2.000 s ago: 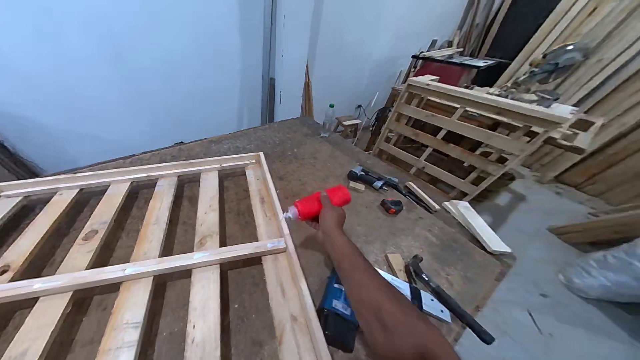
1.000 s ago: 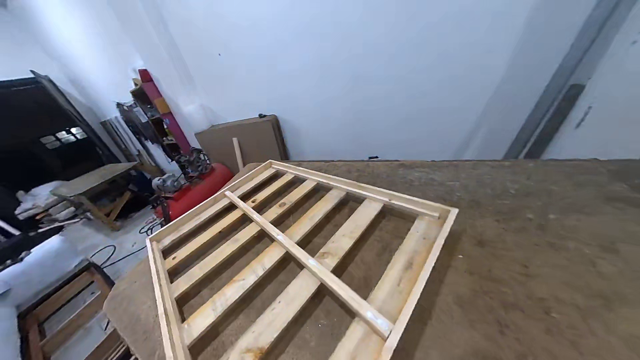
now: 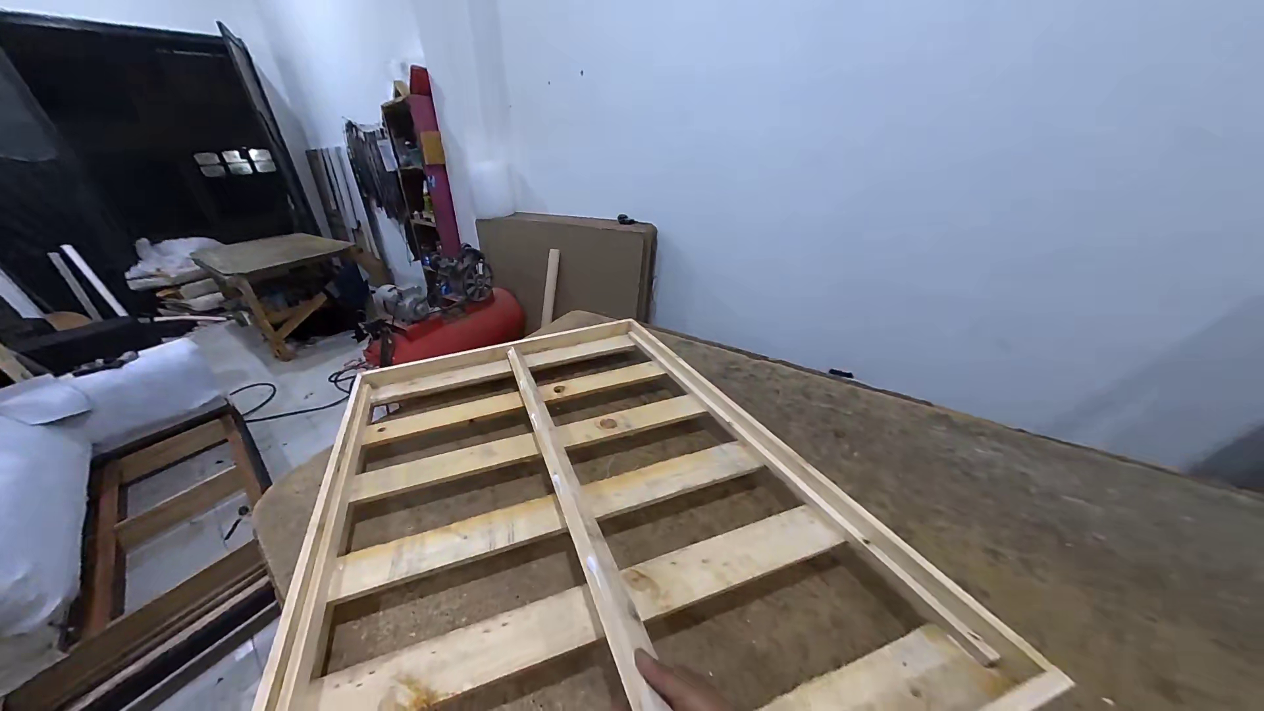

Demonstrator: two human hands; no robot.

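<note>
A pale wooden slatted frame [image 3: 691, 370] lies on a large worn worktop [image 3: 987, 494]. Several broad slats [image 3: 632, 484] cross it, and a narrow centre rail [image 3: 583, 513] runs over them along its length, with whitish marks on its face. At the bottom edge of the view, part of a hand, apparently my right hand [image 3: 683, 683], touches the near part of this rail; most of it is cut off, so its grip cannot be made out. My left hand is out of view. A loose-looking thin strip [image 3: 918, 592] lies along the inside of the frame's right side.
Beyond the worktop's far end stand a red air compressor [image 3: 454, 331] and brown boards [image 3: 578, 257] leaning on the wall. A small wooden table [image 3: 276, 255], a dark wooden frame [image 3: 178, 494], white wrapped bundles [image 3: 39, 494] and a black hose [image 3: 306, 413] are at the left.
The view has swung far left from the tool side. Two seconds ago my right hand held a red bottle at the frame's corner; now a hand touches the centre rail and no bottle shows.
</note>
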